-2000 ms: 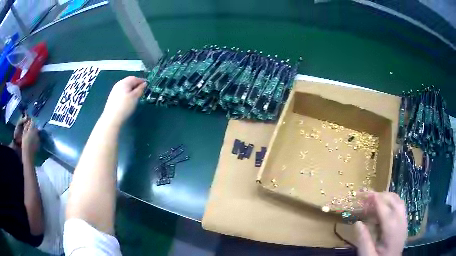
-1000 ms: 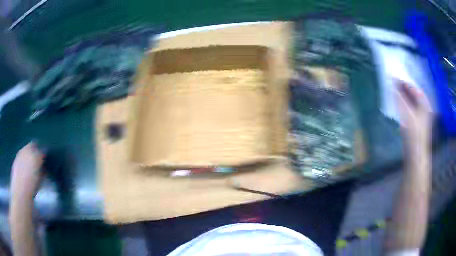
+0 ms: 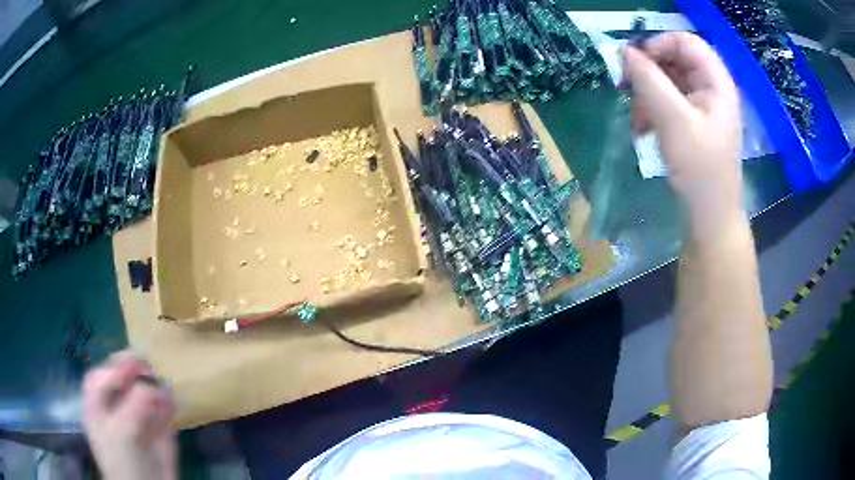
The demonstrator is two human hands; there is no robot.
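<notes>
My right hand (image 3: 692, 108) is raised at the upper right, fingers closed on a thin dark piece, probably a display circuit board (image 3: 639, 28); its tip shows above the fingers, the rest is hidden or blurred. My left hand (image 3: 129, 403) is blurred at the lower left, left of the box's front corner, fingers curled around a small dark piece (image 3: 147, 380), perhaps a display cover. A looser board pile (image 3: 497, 206) lies right of the cardboard box.
The cardboard box (image 3: 291, 305) holds small yellow pieces. A test power lead (image 3: 370, 347) lies along its front edge. Board rows stand at left (image 3: 103, 164) and behind (image 3: 511, 47). Black covers (image 3: 140, 274) lie left of the box. A blue bin (image 3: 816, 159) holding dark parts stands at far right.
The view has swung to the right. My right hand has left the box's front corner and is now near the blue bin. My left hand has left the left board row.
</notes>
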